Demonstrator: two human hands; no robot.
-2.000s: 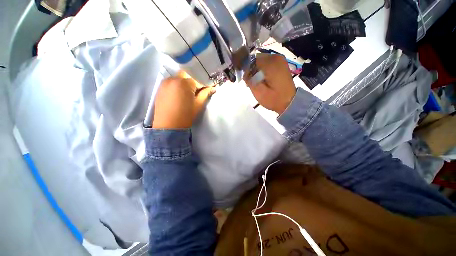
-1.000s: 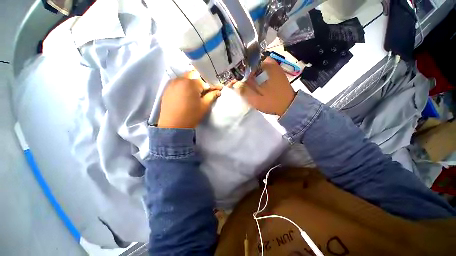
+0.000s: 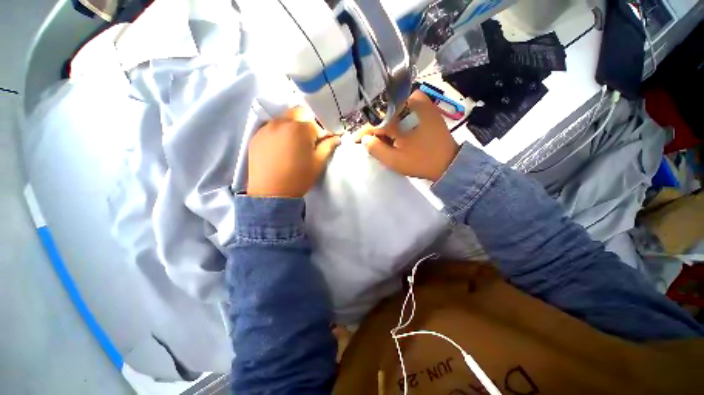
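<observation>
Light grey garment fabric (image 3: 363,224) lies under the needle area (image 3: 357,119) of the white sewing machine (image 3: 309,58) and spreads in folds to the left. My left hand (image 3: 286,154) is left of the needle, its thumb and fingers pinching the fabric edge. My right hand (image 3: 417,143) is right of the needle, its fingertips pinched on the fabric close to the presser foot. A small pale piece shows on a right finger. Glare hides the exact edge and the stitching.
Dark labels (image 3: 506,85) lie right of the machine, with a clear plastic bag (image 3: 463,46) and a blue and pink tool (image 3: 441,100) beside them. A black device (image 3: 620,46) with a white cable is at the table edge. Grey fabric (image 3: 602,170) hangs beyond it.
My right hand has come down from beside the machine's metal bar to the fabric at the needle. My left hand has shifted slightly right. The blue tool is more exposed.
</observation>
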